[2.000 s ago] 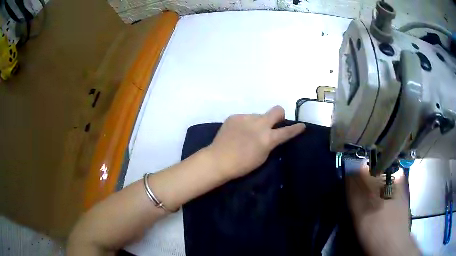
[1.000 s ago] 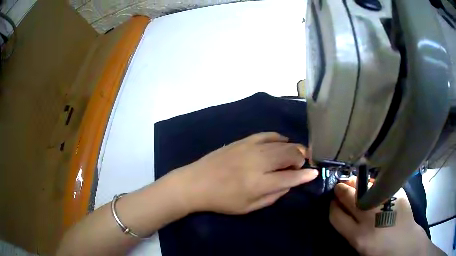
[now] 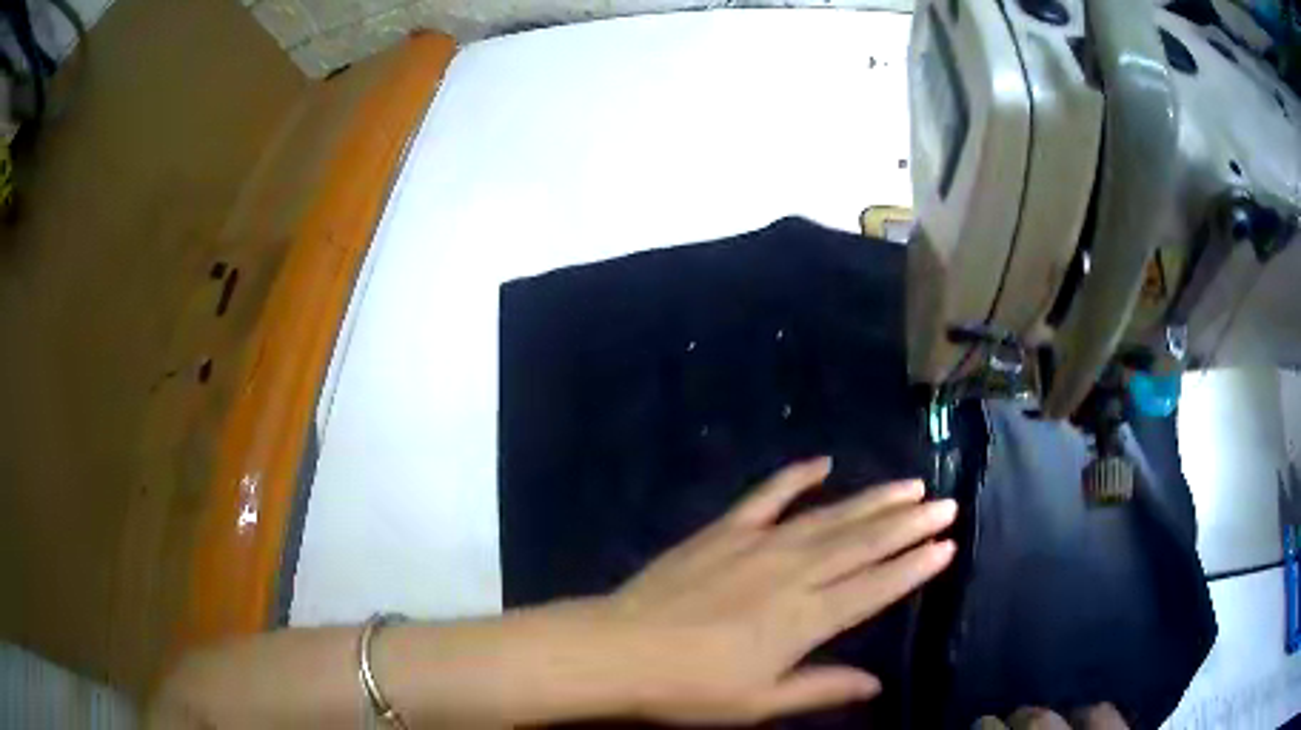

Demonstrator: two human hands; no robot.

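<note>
A large dark garment panel [image 3: 614, 414] lies flat on the machine table, with several small pale marks on its face. A shinier dark piece [image 3: 1084, 571] lies to its right, under and in front of the machine head. A dark folded edge [image 3: 942, 599] runs between them toward the presser foot [image 3: 939, 421]. My left hand [image 3: 771, 599] lies flat on the panel, fingers spread, fingertips beside the folded edge. My right hand [image 3: 1053, 717] is cut off by the bottom edge; only some fingertips show on the shiny piece.
The cream sewing machine head [image 3: 999, 186] stands at the right, with a knurled knob [image 3: 1109, 481] and a blue part [image 3: 1153, 392]. A slim blue tool [image 3: 1293, 571] lies at the right edge. An orange taped edge [image 3: 307, 328] and brown cardboard [image 3: 129, 328] are at left.
My left hand has moved down from near the needle and spread flat. My right hand has left the presser foot area for the bottom edge. The shiny piece now shows beside the panel.
</note>
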